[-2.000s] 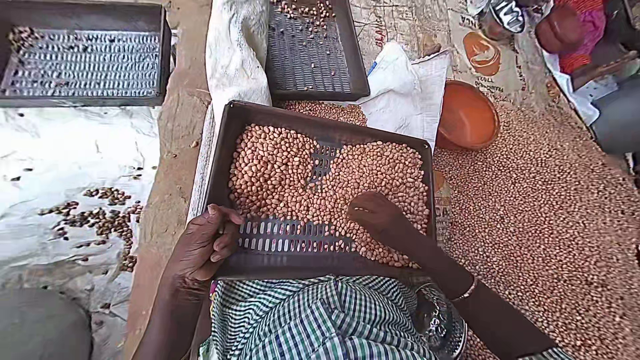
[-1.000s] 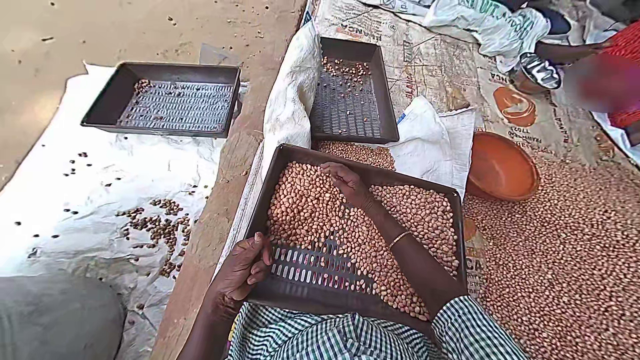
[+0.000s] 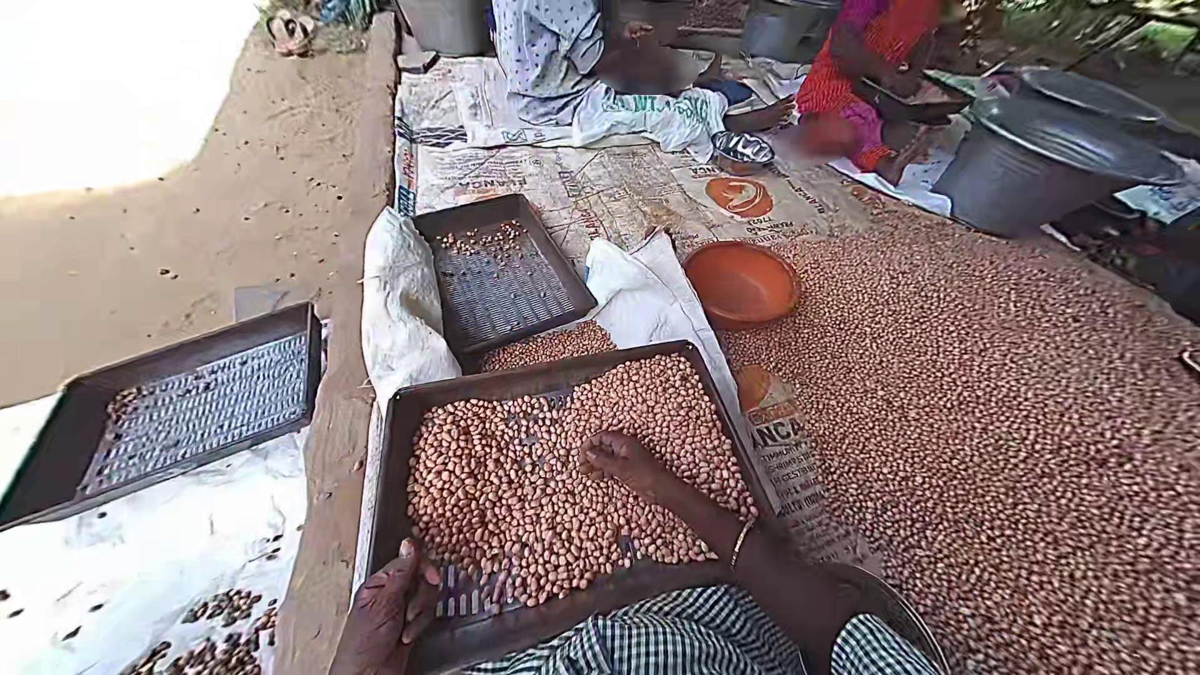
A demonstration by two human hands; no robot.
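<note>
A dark slotted plastic tray [image 3: 544, 377] rests on my lap, tilted slightly, with round, light brown nuts or seeds [image 3: 506, 478] spread over most of its bottom. Bare slots show at its near left. My left hand [image 3: 398, 600] grips the tray's near left corner, thumb over the rim. Over the right half of the load is my right hand [image 3: 623, 461], fingers bent and touching the seeds; whether any are pinched between the fingertips is hard to see. A thin bangle circles the right wrist.
Two more slotted trays stand ahead [image 3: 502, 272] and at left [image 3: 187, 403]. An orange bowl [image 3: 742, 283] sits beside a large spread of seeds [image 3: 975, 450]. A white sack [image 3: 403, 300] lies ahead. Two people sit farther off, near a large grey tub [image 3: 1041, 159]. Dark seeds [image 3: 220, 628] lie at lower left.
My right hand has moved from the tray's far side back toward its middle. The seeds now cover more of the tray's left part. The view has tipped up, bringing the seated people into sight.
</note>
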